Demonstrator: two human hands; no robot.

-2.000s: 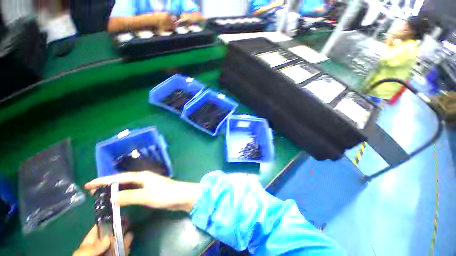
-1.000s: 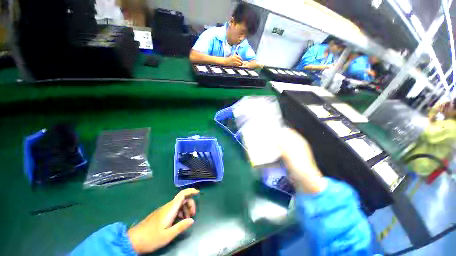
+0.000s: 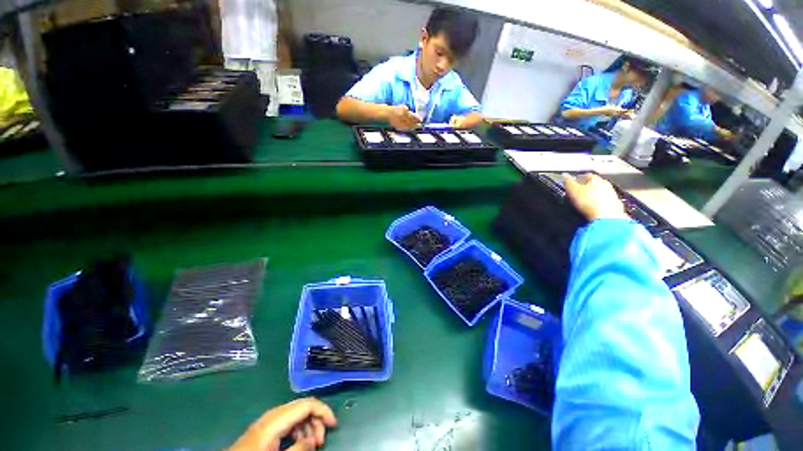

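Observation:
My right hand (image 3: 595, 195) is at the far end of the black phone tray stack (image 3: 537, 231) at the right. A phone body lies partly under its fingers; whether I still grip it cannot be told. Other phone bodies (image 3: 711, 300) with pale middles lie in the tray slots nearer me. My left hand (image 3: 295, 425) is at the bottom edge, partly cut off, fingers curled loosely, with nothing seen in it. Just beyond it is the blue centre bin (image 3: 301, 382) with loose black strips (image 3: 348, 339).
Three blue bins with small black parts stand right of centre, the nearest (image 3: 495, 379) partly behind my right sleeve. At left are a bin of tangled black strips (image 3: 94, 308), bagged strips (image 3: 204, 319) and a thin strip (image 3: 92, 414). A worker (image 3: 414, 88) sits opposite behind trays (image 3: 426, 157).
My right hand has carried the phone body from above the right bins to the far tray end. My left hand has moved down in the picture. The view has also shifted.

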